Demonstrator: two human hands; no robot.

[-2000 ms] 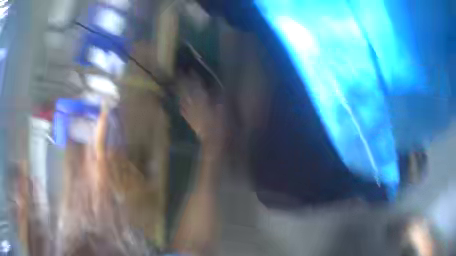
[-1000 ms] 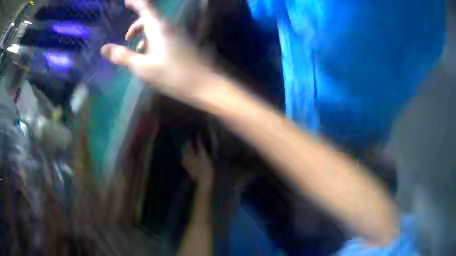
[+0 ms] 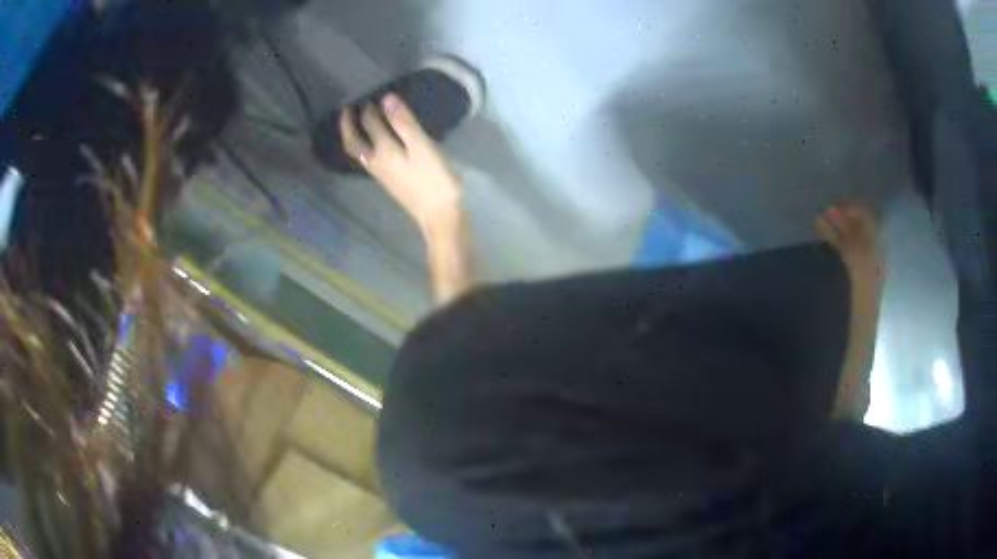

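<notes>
The view is tilted and blurred. What looks like my left hand [image 3: 410,169] lies with spread, bent fingers over a dark oval item with a pale rim, like a shoe [image 3: 448,96]. Whether it grips the item or only touches it is unclear. What looks like my right hand [image 3: 851,229] is small and blurred at the far edge of a large dark rounded shape, perhaps clothing or a seat [image 3: 623,382]. Its fingers look curled, and nothing can be made out in them. The dark shape hides part of the left forearm.
Grey floor [image 3: 547,142] spans the top. Brown hair-like strands [image 3: 142,218] cross the left side. A shiny metal rail [image 3: 339,382] runs beside tan boxes or cardboard [image 3: 317,491] at lower left. A blue item [image 3: 683,235] lies beyond the dark shape.
The view has swung sharply. The large outstretched forearm and the wide blue cloth are gone from the middle. The dark rounded shape, grey floor and tan boxes now show.
</notes>
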